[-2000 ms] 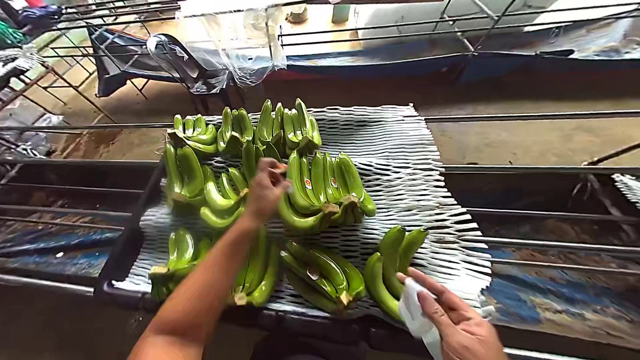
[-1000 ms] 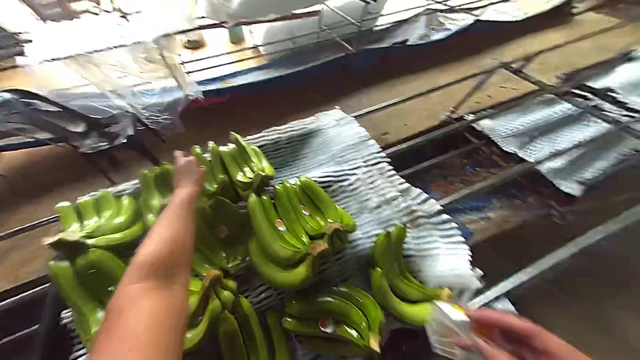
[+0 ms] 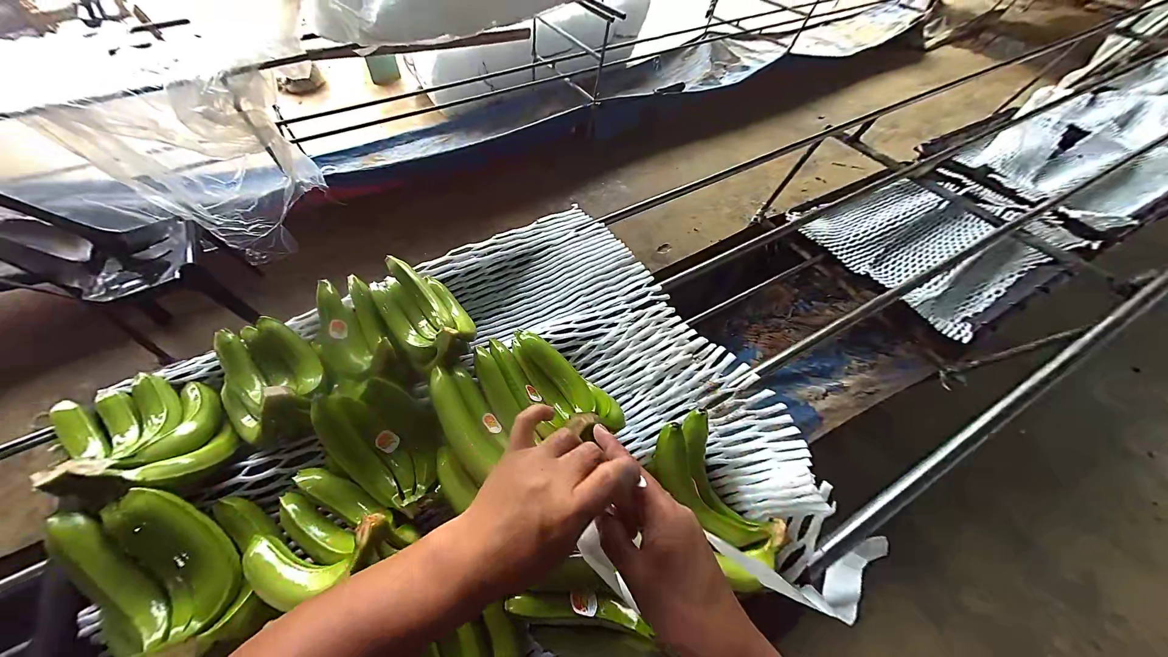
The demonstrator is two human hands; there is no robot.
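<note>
My left hand (image 3: 552,488) and my right hand (image 3: 652,538) meet over the lower right of the green banana hands, just below the crown of a bunch (image 3: 538,374). A white paper strip (image 3: 808,593) runs from under my right hand's fingers to the right, its end hanging past the tray. My left fingers are bent close to the right fingertips; whether they pinch anything is hidden. Banana hands with small round stickers lie in rows, among them a glossy cluster (image 3: 146,566) at lower left and a small one (image 3: 698,484) beside my right hand.
White foam netting (image 3: 620,301) lines the tray beneath the bananas. Metal rails (image 3: 985,401) run diagonally on the right, with more netting (image 3: 912,246) beyond. Clear plastic sheeting (image 3: 201,146) hangs over a frame at the upper left.
My left hand has come from the far rows of bananas to meet my right hand. The white strip now trails out from my right hand. The view has turned.
</note>
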